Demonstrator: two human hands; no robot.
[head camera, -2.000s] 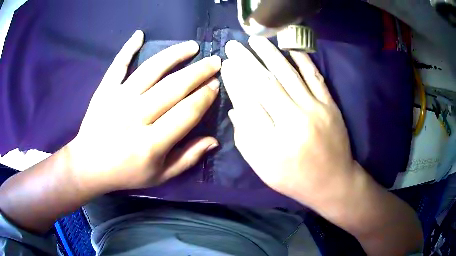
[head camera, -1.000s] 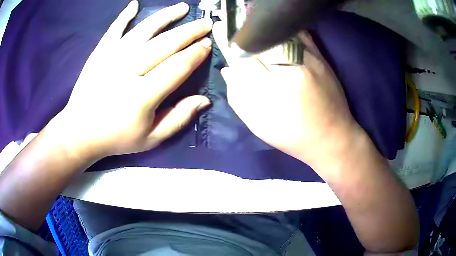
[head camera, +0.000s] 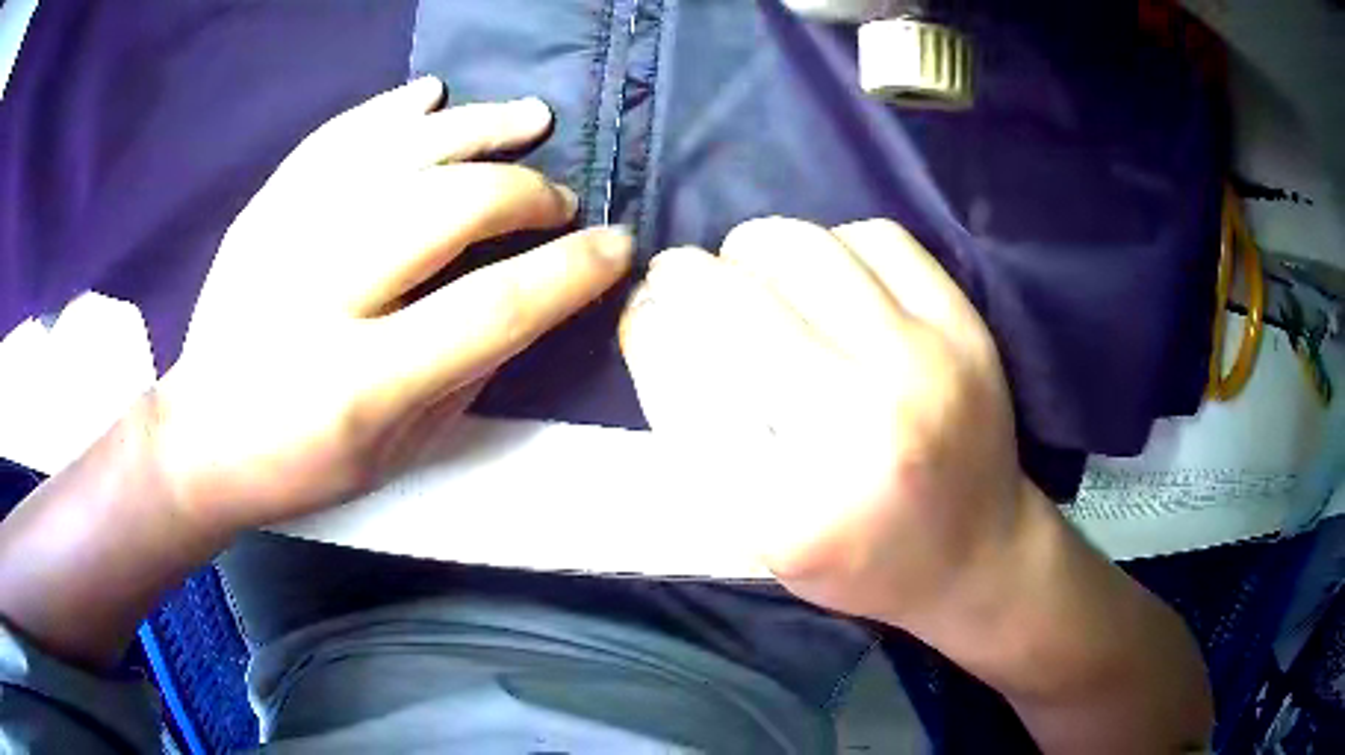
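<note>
A dark purple garment panel (head camera: 162, 133) lies across the white table. A smaller blue-black facing piece (head camera: 509, 52) lies on it, with a stitched seam strip running up its middle between my hands. My left hand (head camera: 354, 295) lies on the fabric left of the seam, fingers bent and a little apart, fingertips near the strip. My right hand (head camera: 841, 384) is at the panel's near edge right of the seam, fingers curled in on the fabric; its fingertips and thumb are hidden.
A ribbed cream machine knob (head camera: 918, 62) hangs over the fabric, beside a cut-off part of the machine head. Yellow-orange scissor handles (head camera: 1239, 303) lie at the right. The white table (head camera: 502, 502) curves along the near side. A blue crate (head camera: 207, 664) stands below left, beside the lap.
The near side of the panel has moved away from me, showing more white table. The machine head no longer covers my right hand, whose fingers have curled. More of the stitched strip shows.
</note>
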